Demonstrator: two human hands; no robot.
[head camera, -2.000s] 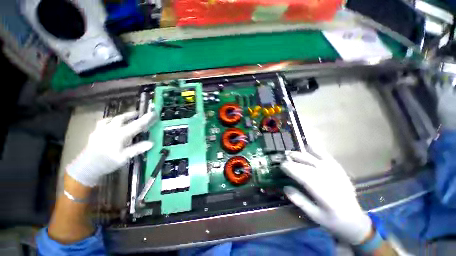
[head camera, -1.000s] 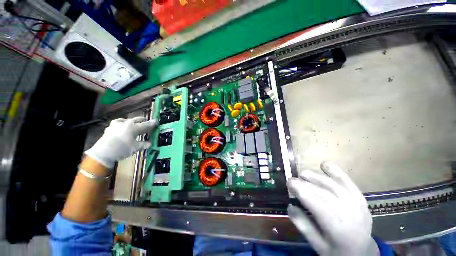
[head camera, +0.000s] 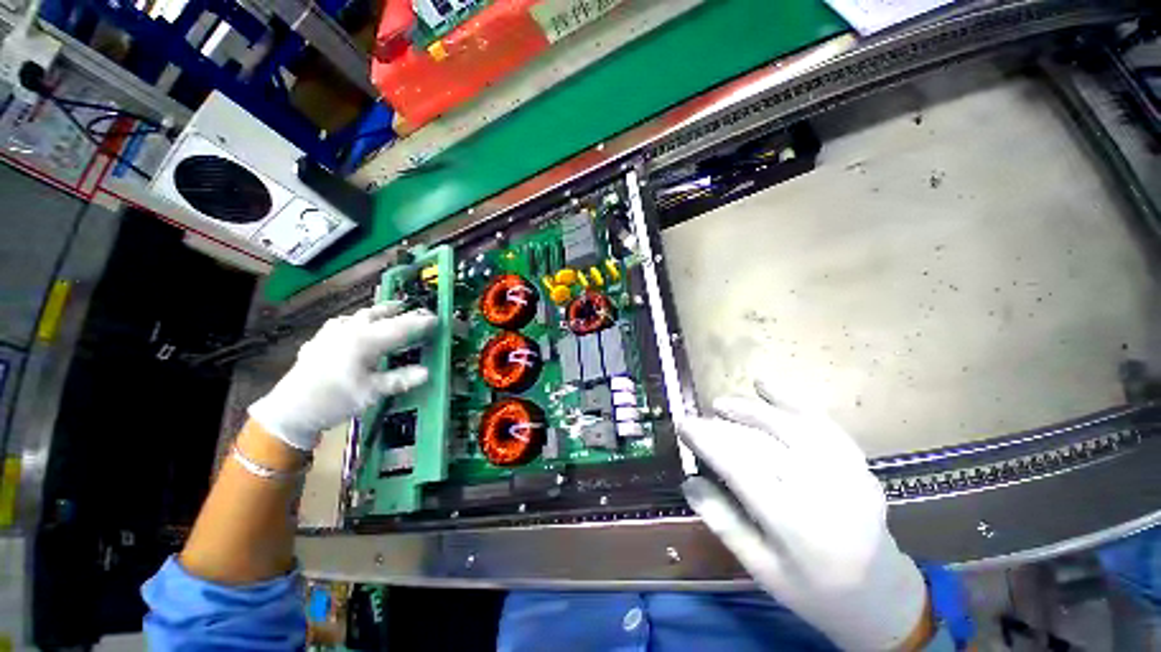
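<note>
A dark green circuit board (head camera: 560, 446) with three large orange-red copper rings and a smaller one lies in a black pallet (head camera: 560, 499) with pale metal edge strips. A pale-green hold-down frame (head camera: 436, 439) covers the board's left end. My white-gloved left hand (head camera: 344, 369) lies over the frame's left part, fingers spread and partly hiding its windows. My white-gloved right hand (head camera: 796, 503) is at the pallet's right edge strip, thumb and fingers apart, holding nothing visible.
A steel conveyor rail (head camera: 611, 554) with chain runs along the front. A grey metal bed (head camera: 917, 280) lies right of the pallet. A small black tray (head camera: 738, 176) is by the far rail. Behind are a green-matted shelf (head camera: 560, 127), a white fan-like unit (head camera: 242, 185) and a red-orange foam tray (head camera: 478, 70).
The pallet and both hands have shifted slightly left in view. My left hand now reaches further over the frame. The latch arm seen earlier on the frame is no longer visible.
</note>
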